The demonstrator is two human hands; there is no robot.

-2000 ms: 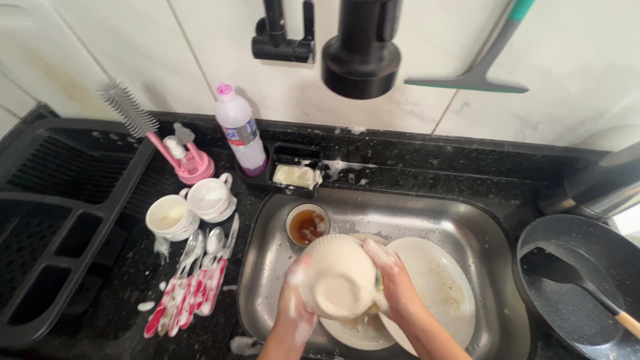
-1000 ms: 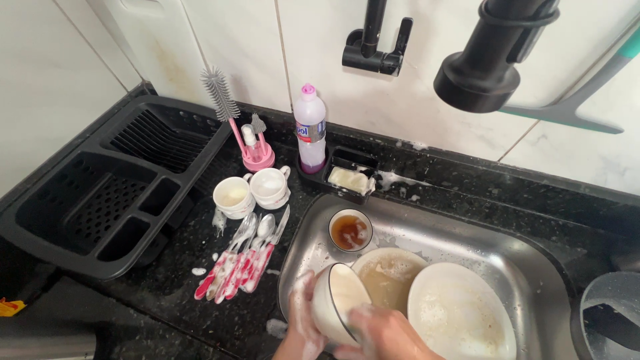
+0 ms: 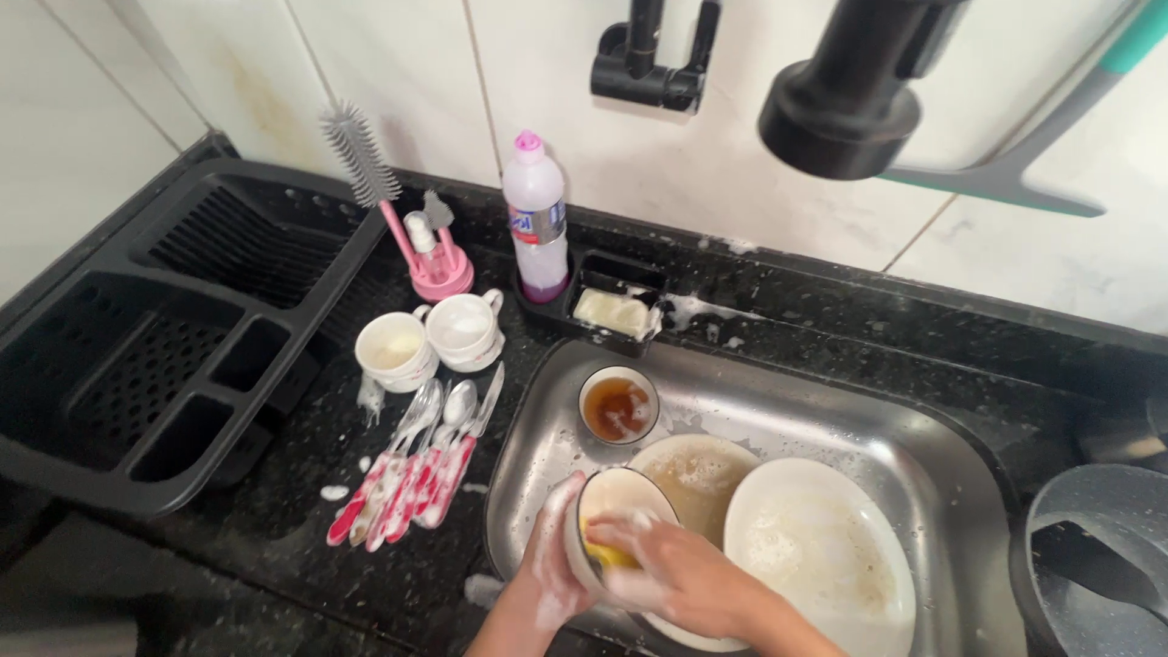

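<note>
My left hand (image 3: 555, 557), soapy, grips the side of a cream bowl with a dark rim (image 3: 630, 493), tilted over the sink's front left part. Inside the bowl my right hand (image 3: 662, 566) presses a yellow sponge (image 3: 607, 553), mostly hidden by the fingers. Behind the bowl, a small cup of brown liquid (image 3: 619, 410) stands in the steel sink (image 3: 776, 401). A dish with cloudy water (image 3: 698, 474) lies partly under a white plate (image 3: 812, 557). Soapy cutlery with red handles (image 3: 411, 493) rests on the counter, left of the sink, near two white cups (image 3: 395, 350).
A black dish rack (image 3: 237, 365) stands at the left. Behind the cups are a pink brush stand (image 3: 443, 274), a detergent bottle (image 3: 538, 219) and a soap bar (image 3: 613, 311) in a black caddy. The black faucet head (image 3: 839, 109) hangs above; a dark pan (image 3: 1104, 547) is at the right.
The bowl, earlier shown with its base up, now has its opening showing, and my right hand is inside it with the sponge. The view has shifted left.
</note>
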